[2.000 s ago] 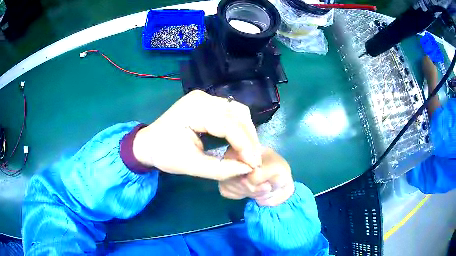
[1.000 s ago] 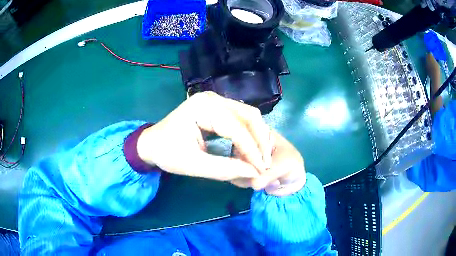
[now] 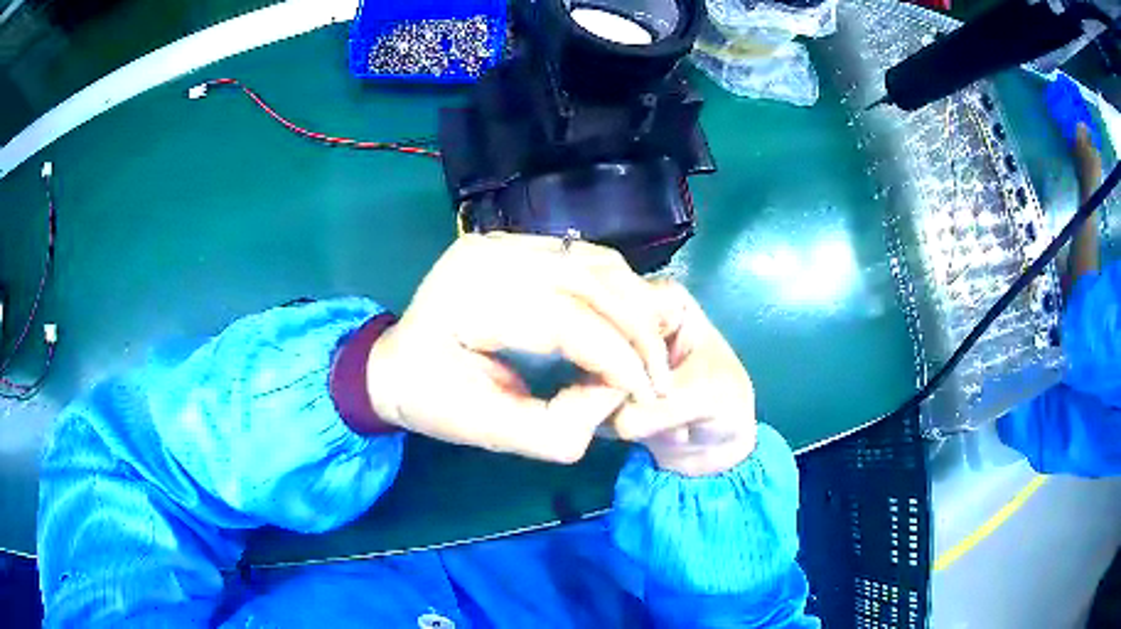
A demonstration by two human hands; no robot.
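Note:
My left hand [image 3: 516,350] and my right hand [image 3: 698,381] meet at the fingertips above the near bench. The fingertips are pinched together; whether a tiny part is between them is hidden. A small silvery spot shows on a finger of my left hand. The black housing [image 3: 590,197] stands just beyond my hands, its round open collar up. My left hand overlaps its lower edge. A red and black wire [image 3: 295,128] with a white connector runs out to its left.
A blue tray [image 3: 360,47] of silvery screws lies behind left. Plastic wrapping [image 3: 768,68] is behind right. The black electric screwdriver [image 3: 971,59] hangs above the clear blister tray [image 3: 971,234]; its cable curves down. Another person's blue sleeve [image 3: 1069,381] is far right. Loose wires [image 3: 52,234] lie left.
The housing and blue tray have shifted up in the view. My hands moved slightly right, then my left hand shifted a little back; their fingertips stay together.

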